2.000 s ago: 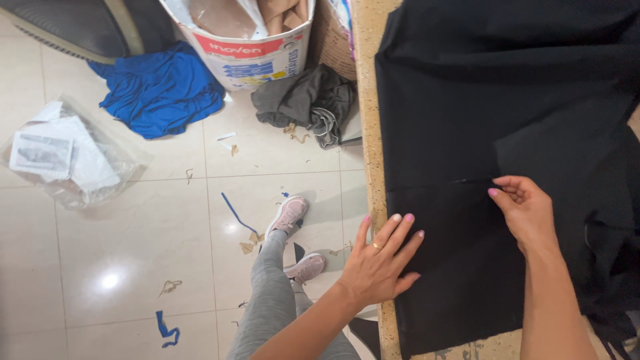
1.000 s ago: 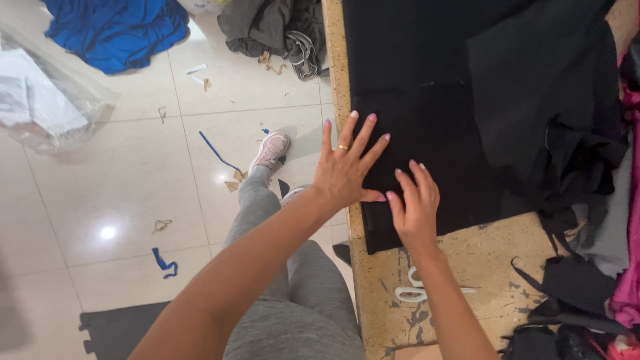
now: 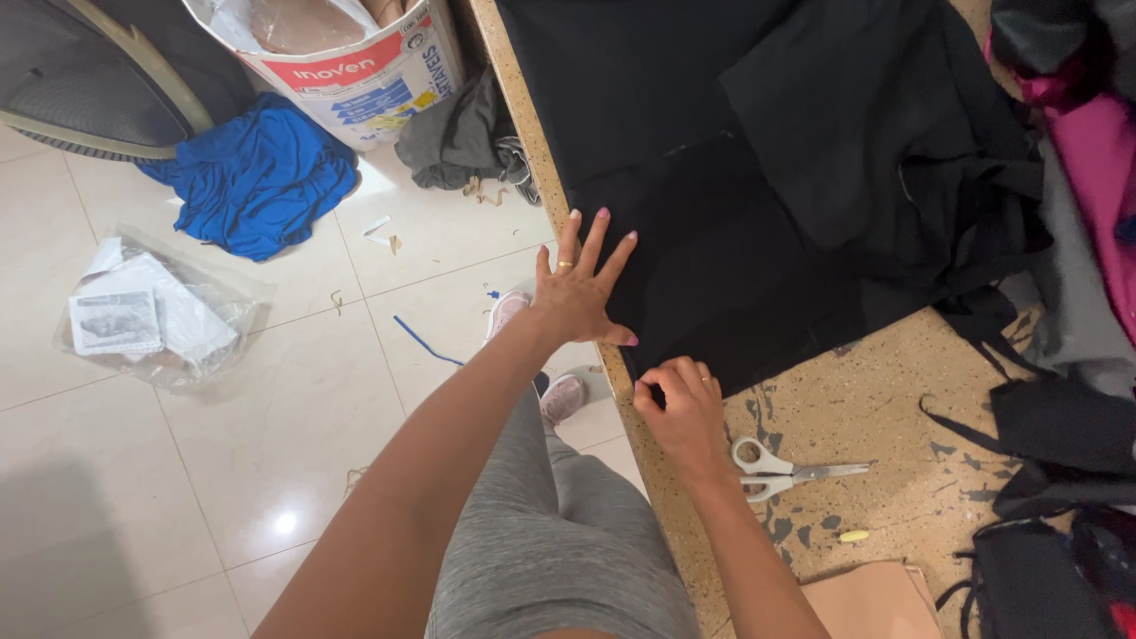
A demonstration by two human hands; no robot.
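Black fabric [image 3: 710, 257] lies flat over a speckled tabletop [image 3: 852, 399], with looser black cloth [image 3: 852, 115] bunched on its upper right. My left hand [image 3: 586, 288], wearing a ring, rests with spread fingers on the fabric's left edge. Just below it, my right hand [image 3: 682, 399] pinches the lower left corner of the black fabric between thumb and fingers. White-handled scissors [image 3: 799, 469] lie on the table to the right of my right wrist. A small yellow piece [image 3: 854, 536], perhaps chalk, is below the scissors.
Black scraps and garments [image 3: 1065, 417] and pink cloth [image 3: 1087, 186] line the right side. Tan sheets [image 3: 874, 599] lie at the bottom. On the floor are blue cloth [image 3: 266, 177], dark grey cloth [image 3: 457, 133], a plastic bag [image 3: 191, 311] and a white bin [image 3: 373, 89].
My right hand has moved from farther up the fabric to its lower left corner, and its fingers have closed there. My left hand remains spread on the left edge.
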